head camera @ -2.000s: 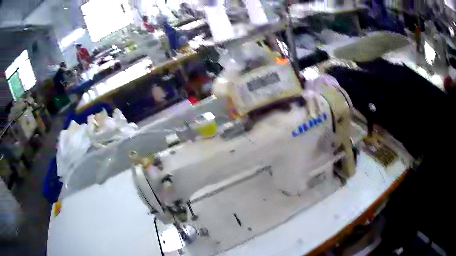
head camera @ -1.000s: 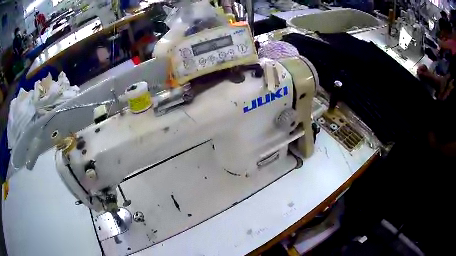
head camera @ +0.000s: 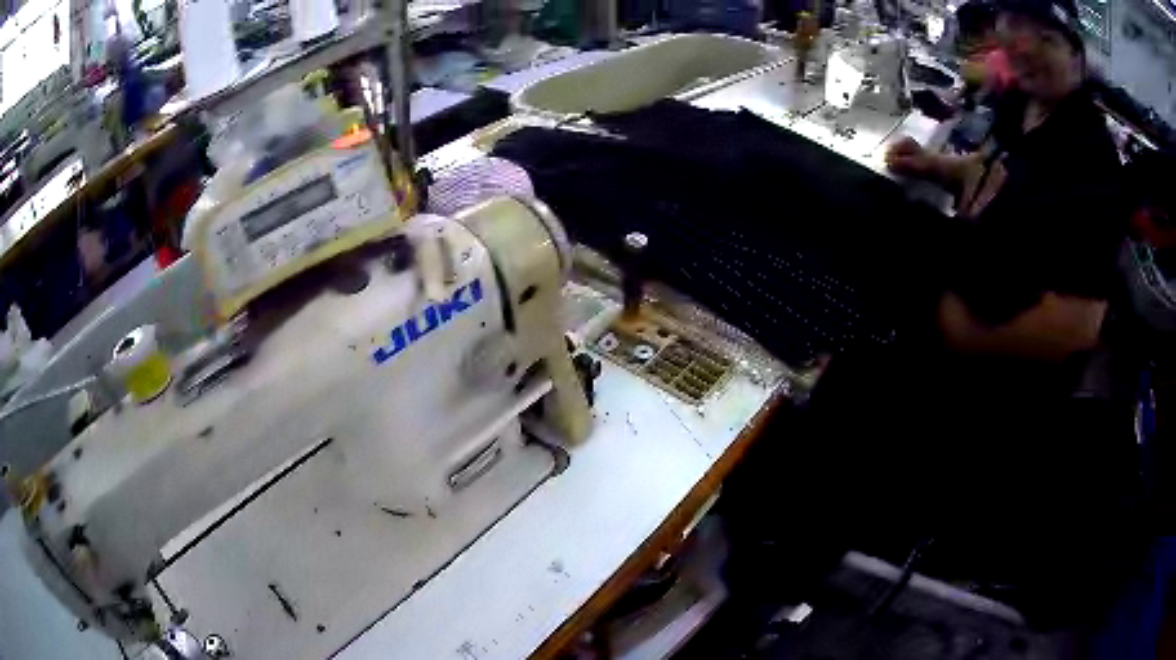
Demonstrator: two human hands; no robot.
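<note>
Neither of my hands is in view. The off-white sewing machine (head camera: 374,374) with blue JUKI lettering lies nearest in front of me. Its head end is at the lower left, where the presser foot area is partly cut off by the bottom edge. The cream handwheel (head camera: 516,258) is at its right end. The control panel (head camera: 294,213) with a yellow edge and grey display stands above the arm. A thread cone (head camera: 139,366) with a yellow label sits behind the arm. No cloth shows on the machine bed.
The white table (head camera: 645,451) has a brown front edge. A gridded tray (head camera: 677,366) and dark peg (head camera: 633,277) are right of the handwheel. Dark cloth (head camera: 735,194) covers the neighbouring table. A person in dark clothes (head camera: 1045,168) sits at the right, near another machine (head camera: 867,80).
My view has swung right. The machine now lies further left in the picture, its needle end is partly cut off, and the neighbouring worker has come into view.
</note>
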